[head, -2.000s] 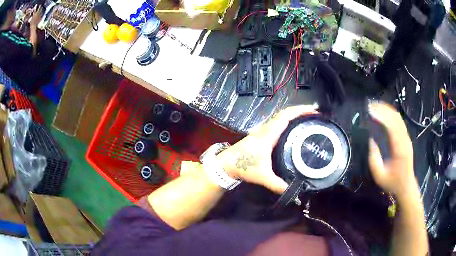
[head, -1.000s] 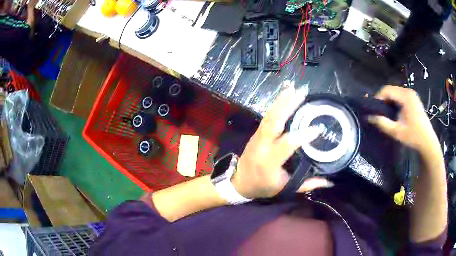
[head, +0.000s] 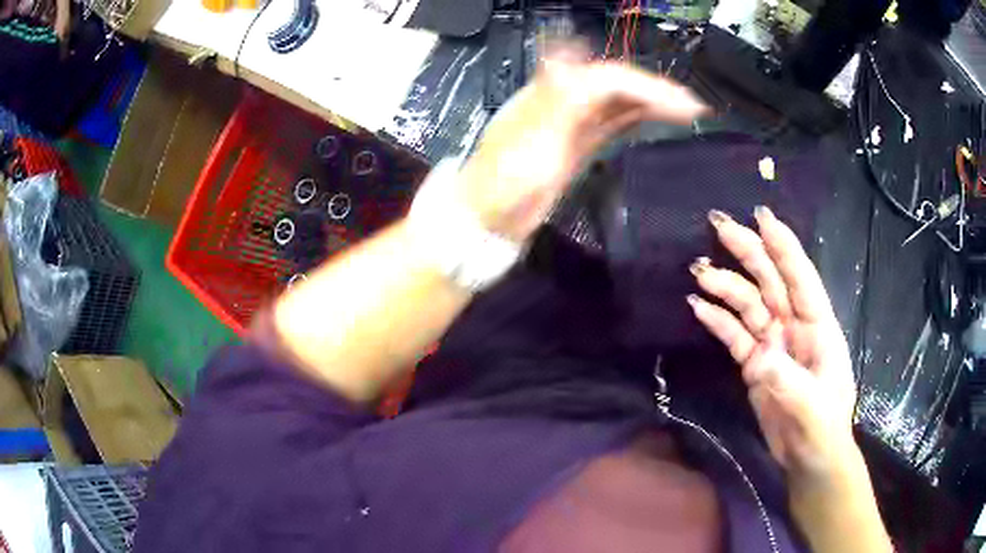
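Note:
The black speaker body (head: 681, 205) with a mesh surface lies on its side at the lap edge of the bench, in front of me. Its round white-ringed end is not visible. My left hand (head: 573, 130) is blurred and raised over the body's far left part, fingers stretched to the right; I see nothing held in it. My right hand (head: 773, 313) is palm up with spread, curled fingers over or against the body's near right side; it grips nothing. A small pale yellow spot (head: 767, 167) shows on the body's upper right.
A red crate (head: 205, 232) with several black pale-ringed cylinders stands at left. Black cable (head: 865, 119) loops at right on the film-covered bench (head: 903, 335). A white board (head: 368, 65), red wires and black mouldings are at the far side. A person's dark sleeve (head: 43, 81) shows far left.
The speaker body has turned from its white-ringed end to its mesh side. My left hand has let go and moved up, away from the ring. My right hand has opened and moved nearer and left.

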